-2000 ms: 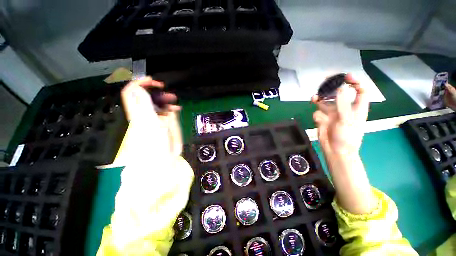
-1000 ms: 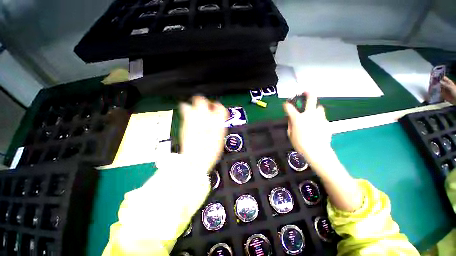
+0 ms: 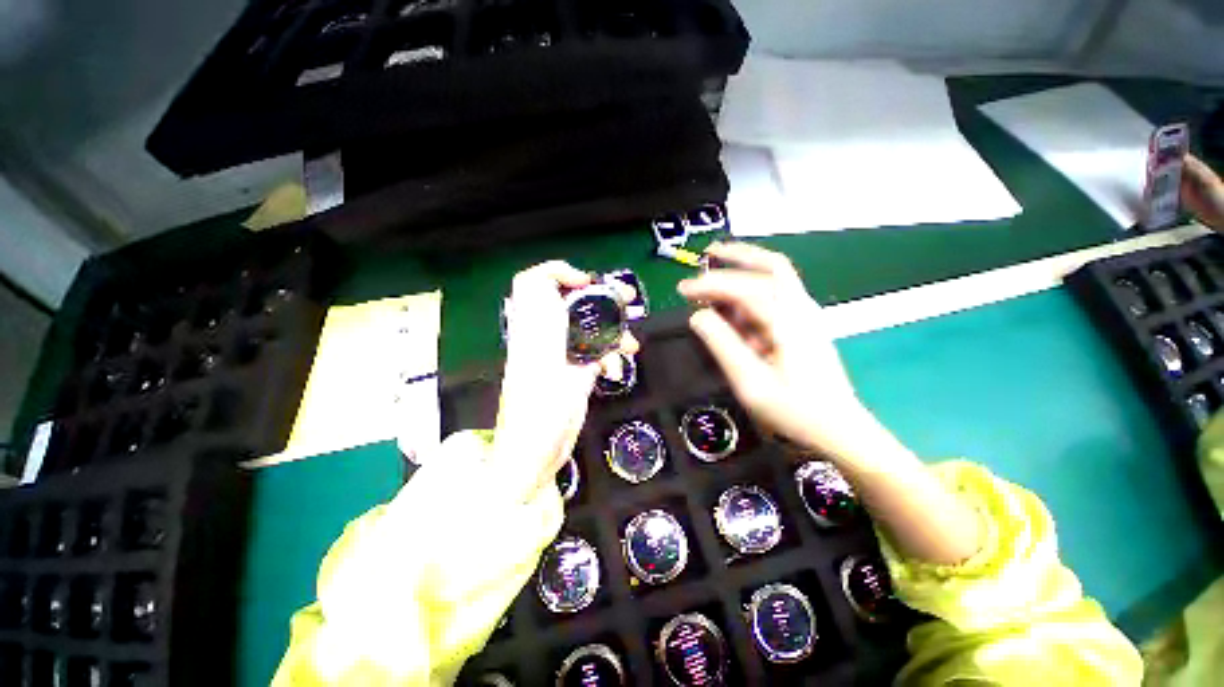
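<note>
My left hand [image 3: 540, 362] holds a round smartwatch [image 3: 593, 326] by its rim, raised over the back left of the foam tray, its dark face with small text showing. My right hand [image 3: 768, 342] is over the tray's back right, fingers apart, with no watch visible in it. The black foam tray [image 3: 718, 574] holds several round watches with lit faces, one per pocket. Another watch [image 3: 616, 376] shows partly below my left hand. A mobile phone [image 3: 626, 285] lies behind the tray, mostly hidden by my left hand and the held watch.
Dark side trays [image 3: 201, 523] stand at left, beside a yellow sheet [image 3: 369, 369]. Stacked trays [image 3: 537, 175] are at the back, with small white-and-blue items [image 3: 689, 223] and white paper [image 3: 859, 154] nearby. At right are another tray [image 3: 1165, 315] and a person's hand with a phone [image 3: 1168, 168].
My left hand has come to the tray's back left, with a watch face now visible in it. My right hand has moved left and opened; the watch it held is no longer visible there.
</note>
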